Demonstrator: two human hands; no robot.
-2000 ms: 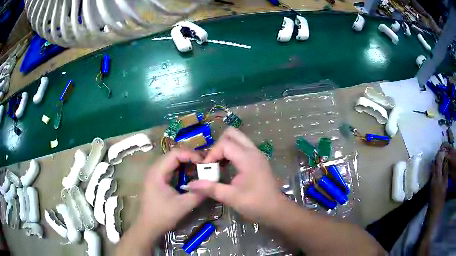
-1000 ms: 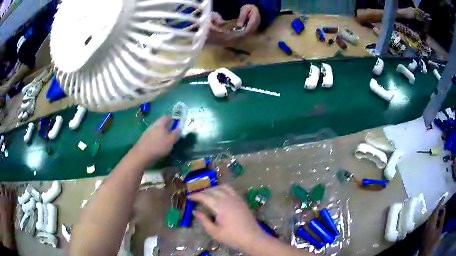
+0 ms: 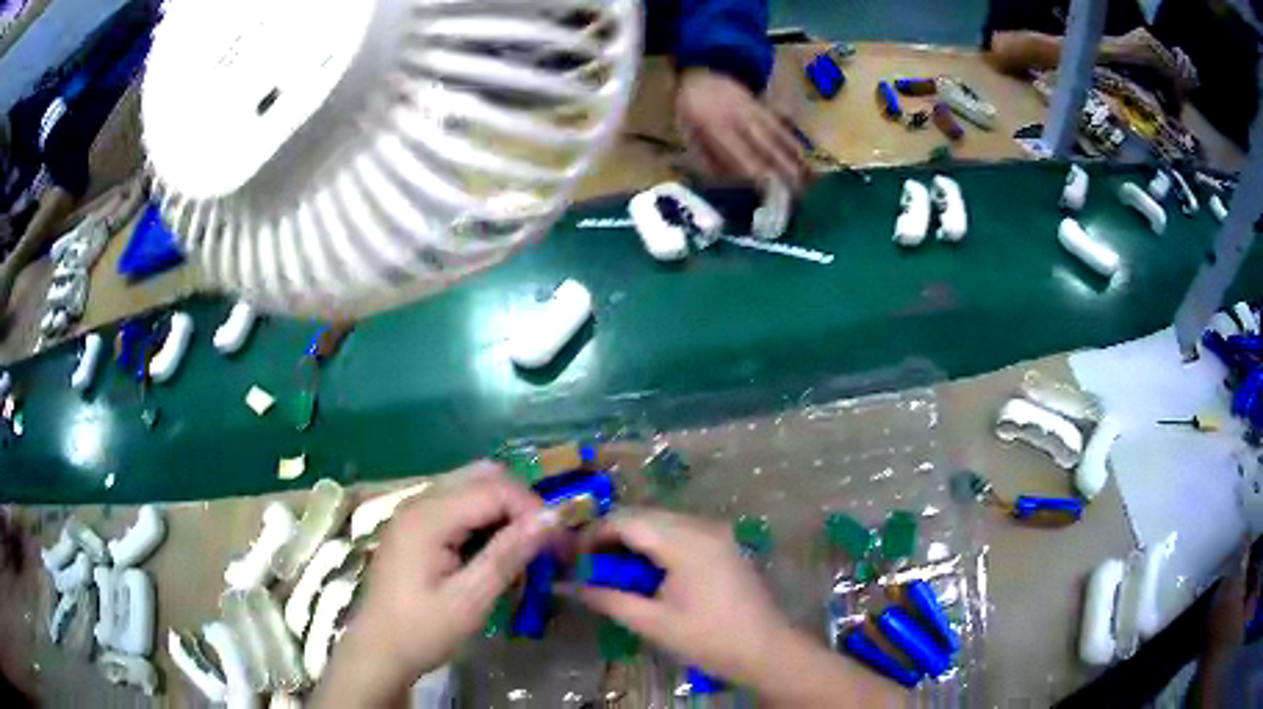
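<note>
My right hand point(image 3: 700, 589) holds a blue battery cell point(image 3: 621, 571) between its fingers and thumb, above the clear blister tray. My left hand point(image 3: 450, 575) is just left of it, fingers bent together beside a tan pad point(image 3: 574, 511); whether it grips anything is unclear. More blue cells point(image 3: 532, 603) lie under and between my hands, partly hidden. A green circuit board point(image 3: 618, 639) shows below them. A closed white housing point(image 3: 553, 327) lies on the green belt.
White shells point(image 3: 263, 623) lie left of my left hand. Blue cells point(image 3: 903, 640) with green boards lie on the tray at right. A white fan point(image 3: 402, 153) blocks the upper left. Another person's hand point(image 3: 741, 132) reaches to the green belt point(image 3: 776, 326).
My left hand has come back from the belt, where a closed white housing now lies. My right hand has taken hold of a blue cell. The other person's hand has moved towards the belt.
</note>
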